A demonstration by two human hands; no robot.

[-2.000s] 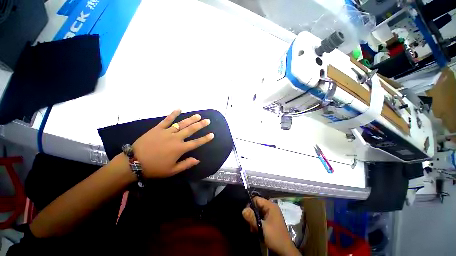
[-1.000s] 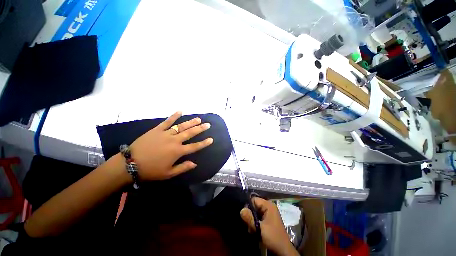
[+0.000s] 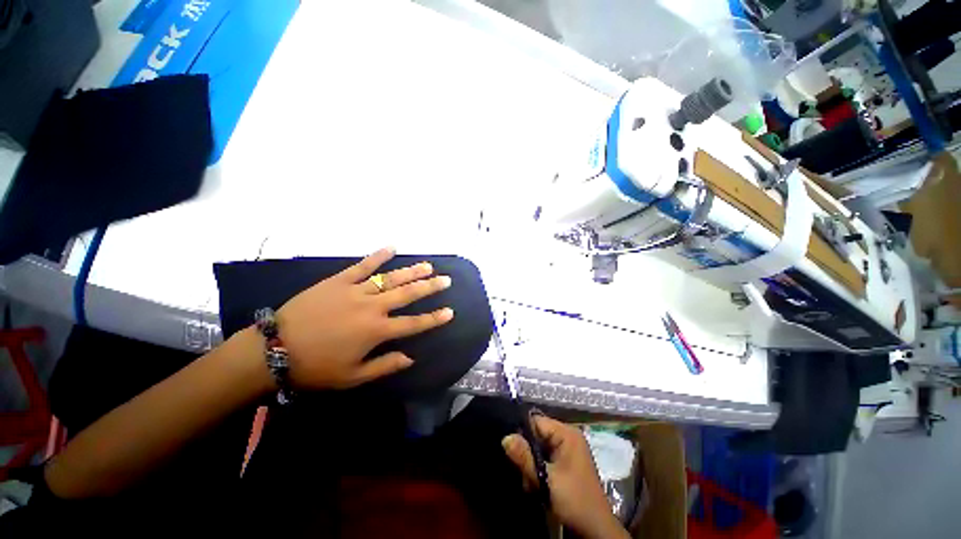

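Note:
A black fabric panel (image 3: 464, 305) with a rounded right end lies flat on the white machine table, its lower edge at the table's front edge. My left hand (image 3: 353, 321) lies flat on the panel with fingers spread, pressing on it. My right hand (image 3: 564, 468) is at the table's front edge, closed around the handles of the fabric shears (image 3: 508, 371). The silver blades point up and away, with their tips at the panel's rounded right edge. Whether the blades are parted cannot be told.
A second black panel (image 3: 116, 158) lies at left, partly on a blue sheet (image 3: 237, 53). The sewing machine (image 3: 643, 158) stands at right. Pink and blue snips (image 3: 683, 345) lie on the table (image 3: 369, 126) below its head. An open cardboard box (image 3: 662, 474) is under the front edge.
The panel and my left hand have shifted slightly toward the table's front edge, and the panel's top edge lies more level. My right hand and the shears have barely moved.

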